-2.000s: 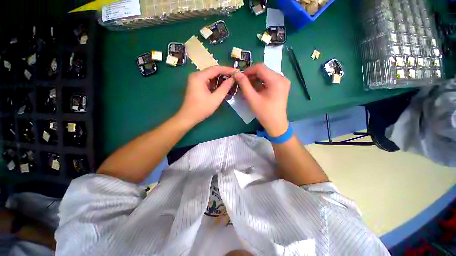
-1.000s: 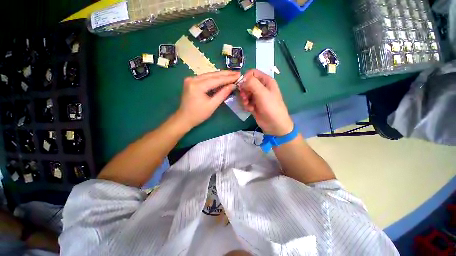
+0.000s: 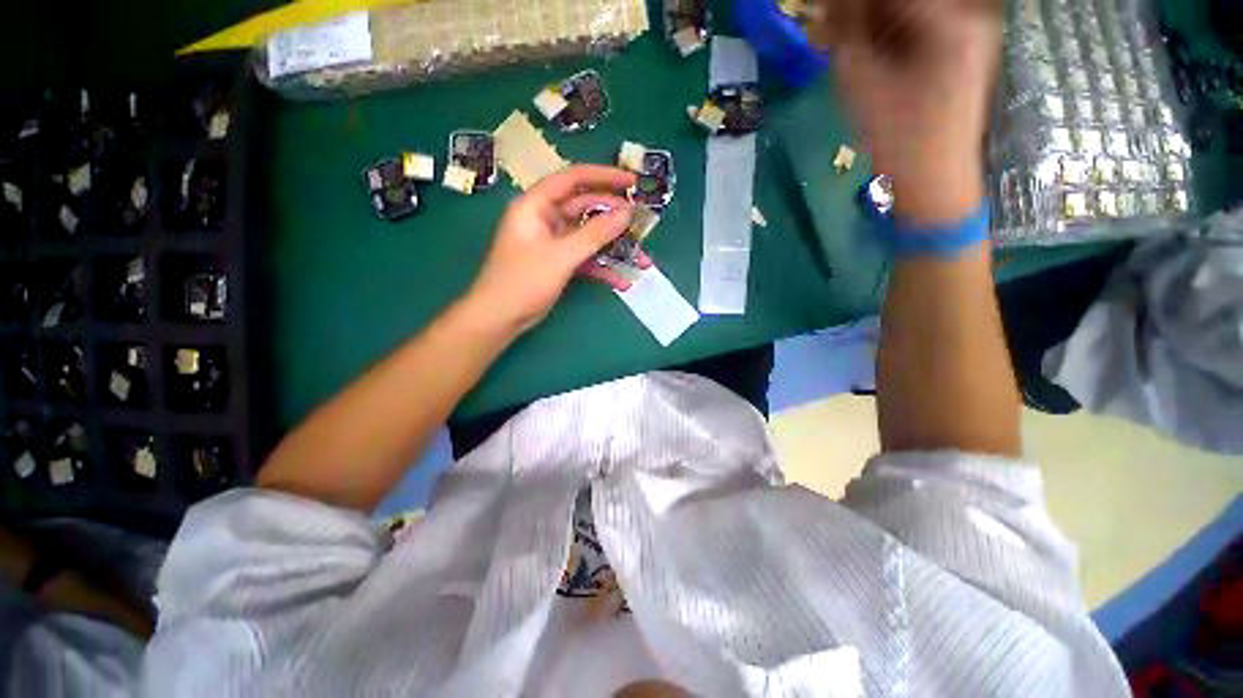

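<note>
My left hand (image 3: pixel 552 246) holds a small dark watch body (image 3: pixel 622 248) with a cream square at its edge, between thumb and fingers; the fingers hide part of it. A whitish strip (image 3: pixel 660 306) lies just below that hand. My right hand (image 3: pixel 920 102) is raised at the top right near the blue parts bin (image 3: pixel 783 41). It is blurred and its fingers are cut by the upper edge, so whether it holds anything cannot be seen. Another watch body (image 3: pixel 652 179) lies right beside my left fingertips.
More watch bodies lie around on the green mat (image 3: pixel 355 300). A tan notched strip (image 3: pixel 528 150), a long whitish strip (image 3: pixel 728 205) and black tweezers (image 3: pixel 804 198) lie there. A black pocket tray (image 3: pixel 164 327) is left, clear blister trays (image 3: pixel 1091 150) right. A grey sleeve (image 3: pixel 1159 341) is at right.
My right hand has left the held watch body and moved up and right to the blue bin, over the loose cream piece's right side. My left hand still holds the body.
</note>
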